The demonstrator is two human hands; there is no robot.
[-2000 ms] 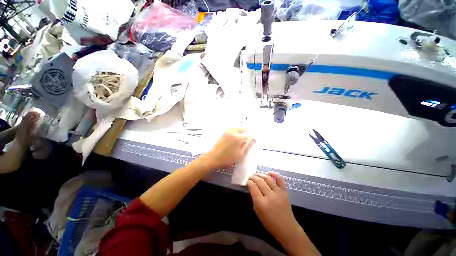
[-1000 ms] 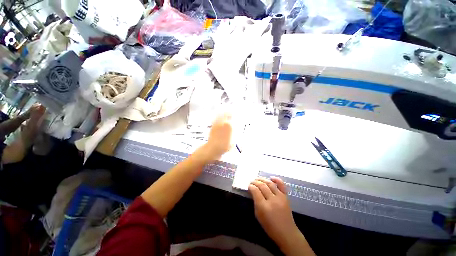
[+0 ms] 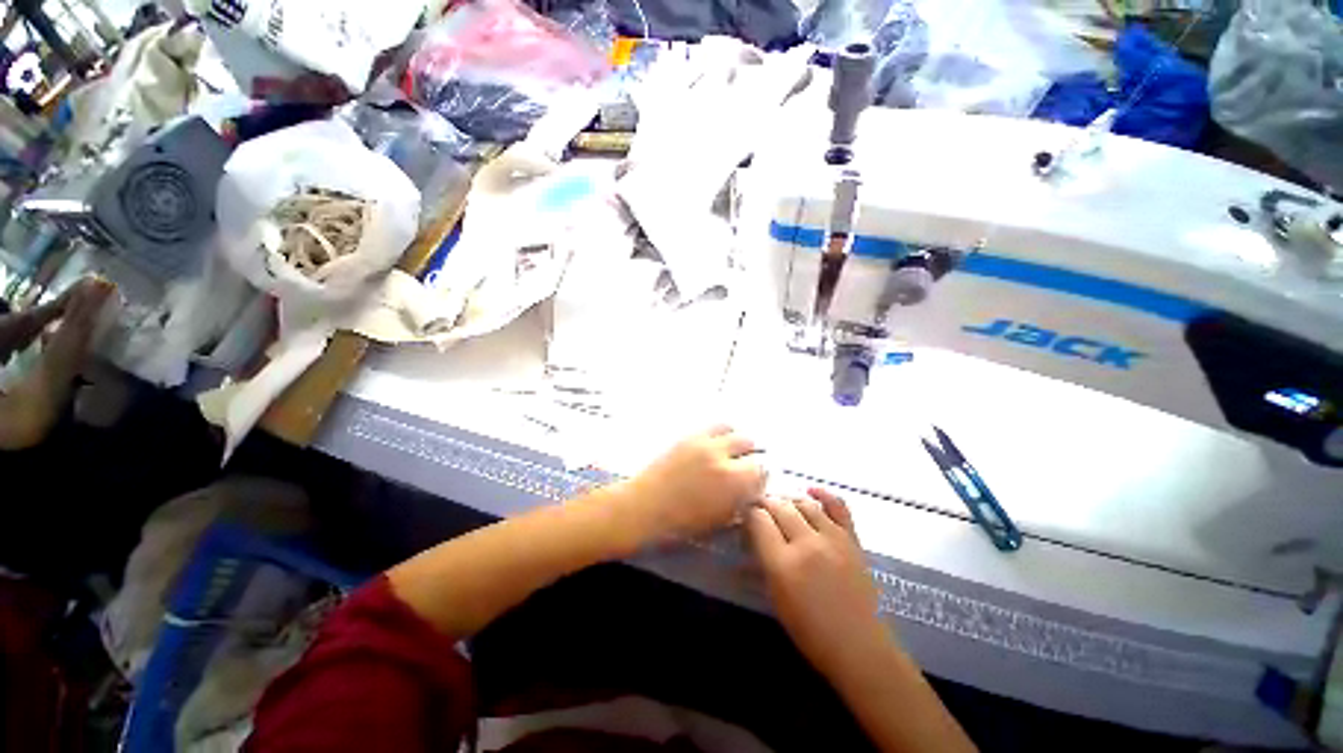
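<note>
My left hand (image 3: 698,483) is at the table's front edge, left of my right hand, with its fingers bent. My right hand (image 3: 810,547) is just beside it, and the fingertips of both meet. The off-white strip is largely hidden by the hands and washed out by glare, so what each hand grips is hard to see. The white sewing machine (image 3: 1016,265) stands behind them, with its presser foot and needle area (image 3: 851,368) above and right of my hands. Dark green thread snips (image 3: 975,493) lie to the right. Cream cut pieces (image 3: 619,338) lie left of the needle.
A white bag of beige strips (image 3: 320,236) and a draped cream cloth (image 3: 442,312) are at the left, over a brown wooden strip (image 3: 315,389). A blue crate (image 3: 192,618) is at lower left. Another person's hand (image 3: 59,353) shows at the far left. Plastic bags line the back.
My left hand has come back from the cut pieces to my right hand. The strip, earlier visible flat at the front edge, is now mostly covered. The view has shifted slightly.
</note>
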